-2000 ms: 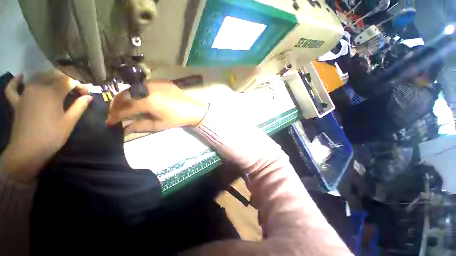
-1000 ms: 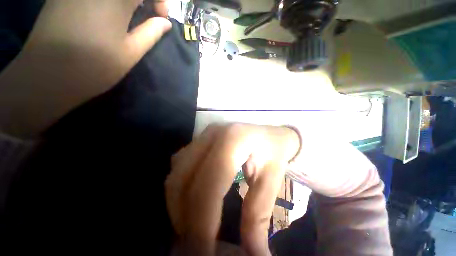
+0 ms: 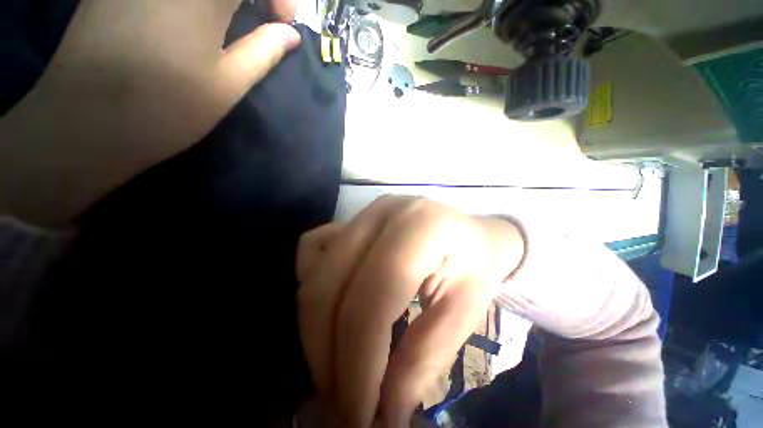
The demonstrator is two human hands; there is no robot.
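A large black cloth piece runs from the needle area down over the lower left. Its upper edge lies by the presser foot, at the top. My left hand presses on the cloth at upper left, thumb and a fingertip close to the foot with cloth between them; its other fingers are hidden or cut off. My right hand is curled on the cloth's right edge at lower centre, its fingertips partly hidden. The cream sewing machine stands at upper right, with a dark ridged knob.
Slim red-and-dark tools lie on the white machine bed, left of the knob. A narrow pale tray is at the right. A tan patch with dark strips shows below the table edge.
Since two seconds ago, the view has come closer and my right hand has left the needle area for the cloth's edge lower down. Over the last second the scene has only shifted slightly right.
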